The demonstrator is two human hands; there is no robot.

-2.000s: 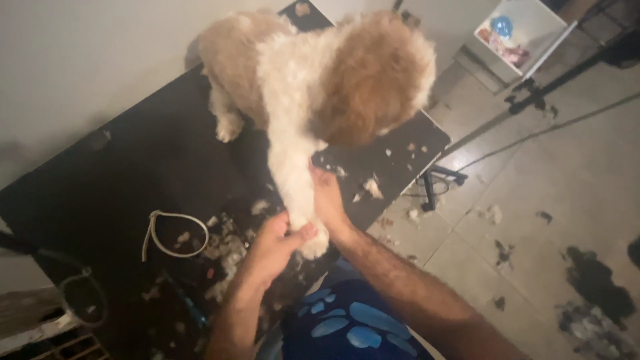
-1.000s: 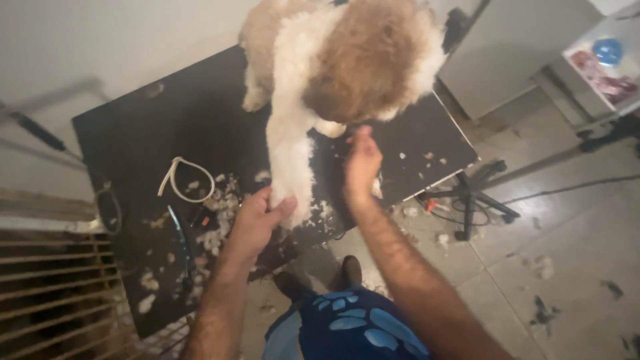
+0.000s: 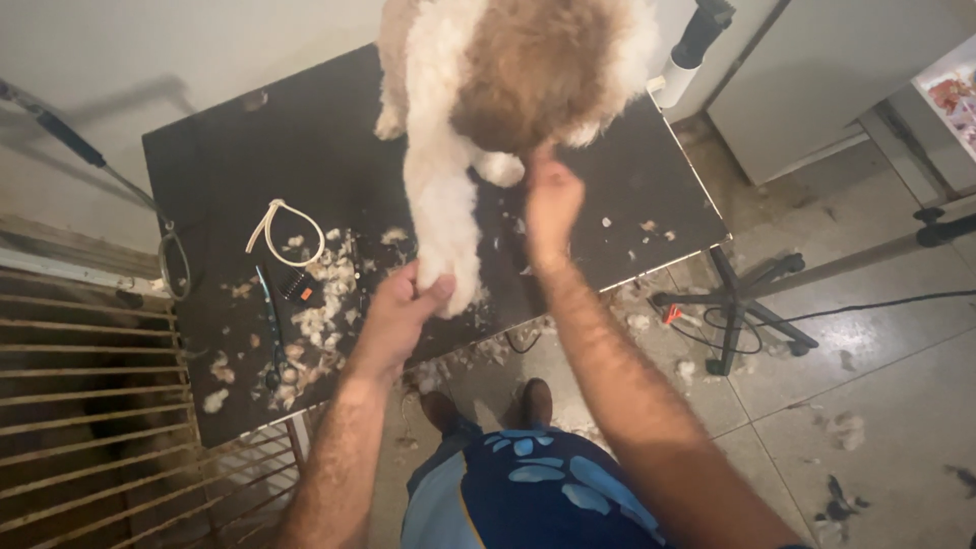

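Observation:
A curly-coated brown and white dog [image 3: 534,69] stands on a black grooming table [image 3: 290,137], its head bent down. My left hand [image 3: 404,305] grips the white front leg [image 3: 442,206] at the paw, thumb on top. Close under the dog's muzzle is my right hand [image 3: 555,202], blurred; whether its fingers hold anything cannot be told. The dog's other front paw [image 3: 499,168] is lifted beside it. Left of the held paw lie a cream cord loop [image 3: 293,232], a black comb attachment [image 3: 296,286], a pair of scissors [image 3: 271,328] and tufts of cut hair [image 3: 324,297].
A metal-barred cage [image 3: 91,389] borders the table's lower left. A cable with a wire loop [image 3: 174,263] hangs at the left edge. On the right are a wheeled stand base [image 3: 732,305], a trailing cord and a white cabinet [image 3: 831,69]. Hair litters the tiled floor [image 3: 823,396].
Two seconds ago both my hands were at the dog's front leg. My right hand has since moved away from it, up toward the muzzle; my left stays on the paw. The view has shifted.

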